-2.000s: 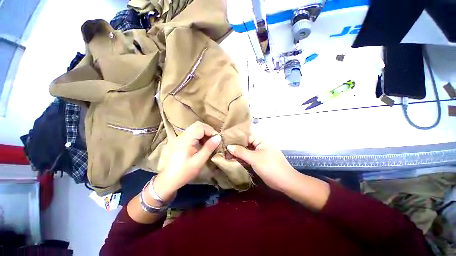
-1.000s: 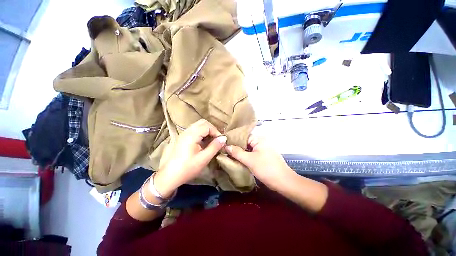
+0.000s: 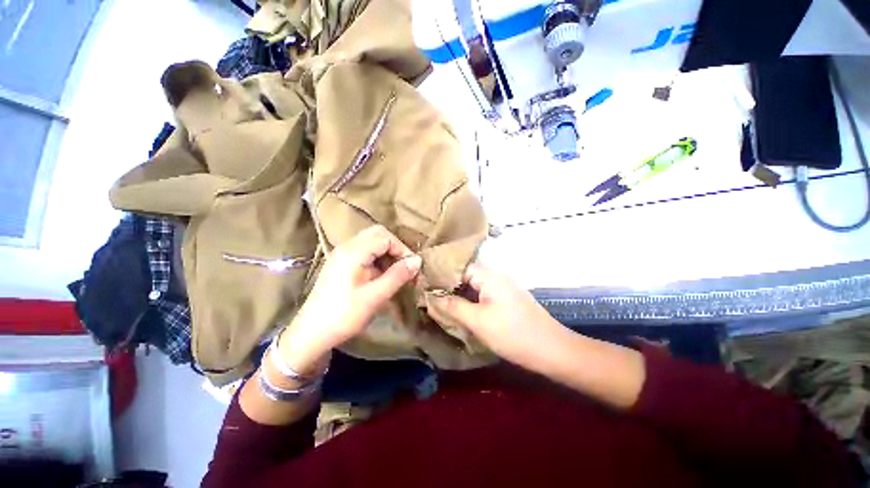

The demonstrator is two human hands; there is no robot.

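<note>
A khaki jacket (image 3: 253, 224) with silvery zippers spreads over the table's left side and down to my lap. My left hand (image 3: 358, 289) pinches the jacket's sleeve end or edge between thumb and forefinger. My right hand (image 3: 484, 307) grips the same edge (image 3: 441, 286) just to the right, thumb on top, with a small fold between the hands. My fingers hide part of the edge.
A white sewing machine (image 3: 611, 43) with blue lettering stands behind, its blue-grey knob (image 3: 561, 133) near the needle area. Yellow-green thread snips (image 3: 649, 170), a black phone-like rectangle (image 3: 797, 112) with a cable and a measuring strip (image 3: 668, 303) lie right. Dark plaid garments (image 3: 129, 286) lie far left.
My fingertips have moved slightly apart, and the edge between them is more open to view. The camera view has shifted and tilted a little.
</note>
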